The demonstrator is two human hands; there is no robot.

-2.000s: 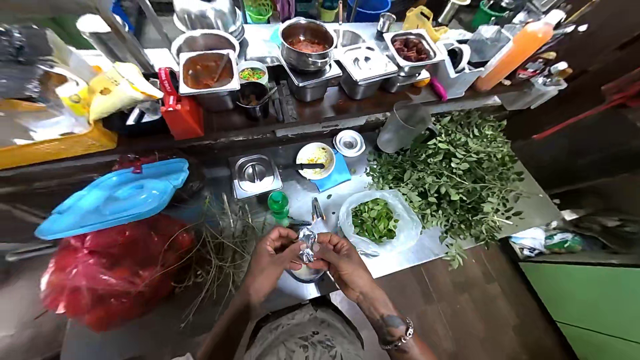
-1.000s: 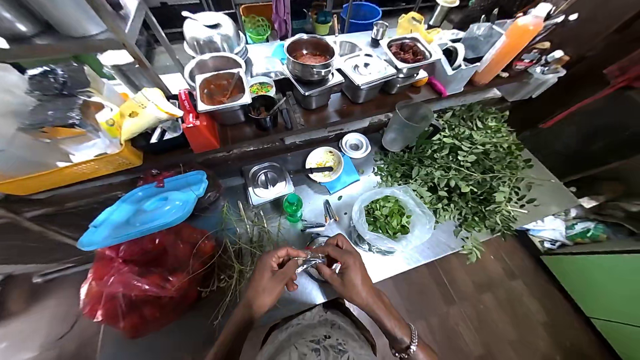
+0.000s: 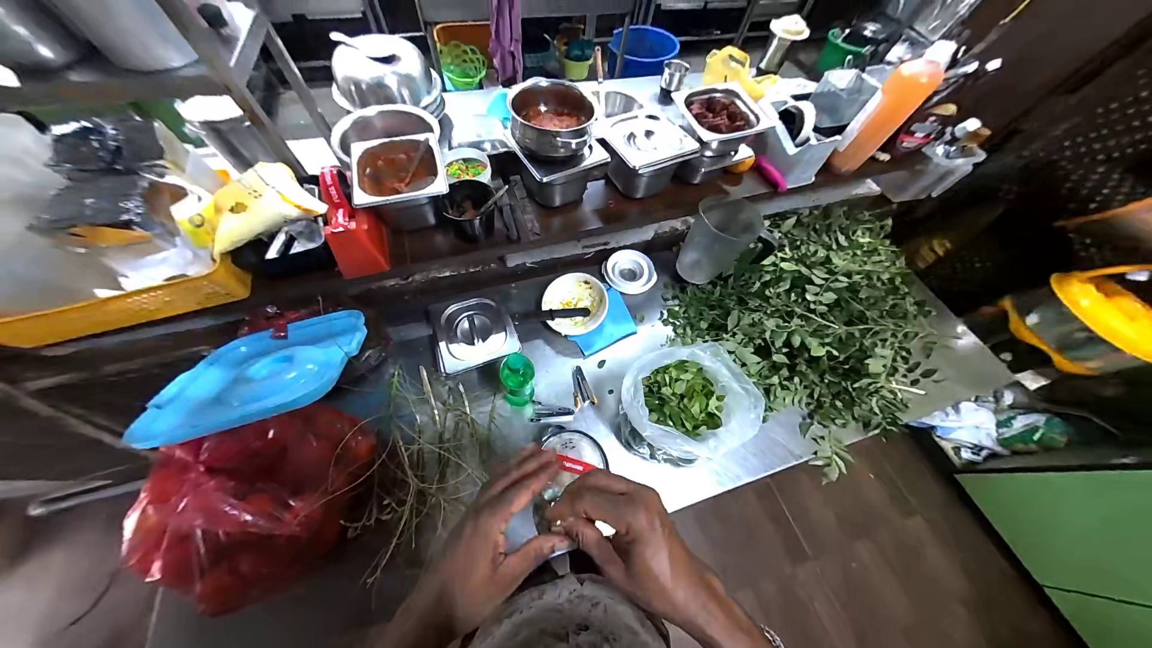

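Observation:
My left hand (image 3: 504, 531) is low in the middle of the view, its fingers extended and its thumb close to my right hand. My right hand (image 3: 621, 522) has its fingers curled beside it; what lies between the fingertips is too hidden to name. Just beyond both hands is a round clear container (image 3: 587, 447) with a red band, partly covered by them. Metal-handled tools (image 3: 583, 387) and a green plastic bottle (image 3: 517, 378) are farther back on the steel table. A clear plastic bag of picked green leaves (image 3: 684, 400) stands to the right of my right hand.
Leafy green branches (image 3: 810, 306) cover the table's right part, beside a clear jug (image 3: 717, 241). Bare stems (image 3: 423, 459) and a red plastic bag (image 3: 252, 504) under a blue lid (image 3: 261, 369) are left. Steel food pans (image 3: 400, 171) line the raised shelf.
My hands held a small silvery thing between them earlier; now it cannot be made out. The left hand's fingers have straightened, and the red-banded container shows beyond the hands.

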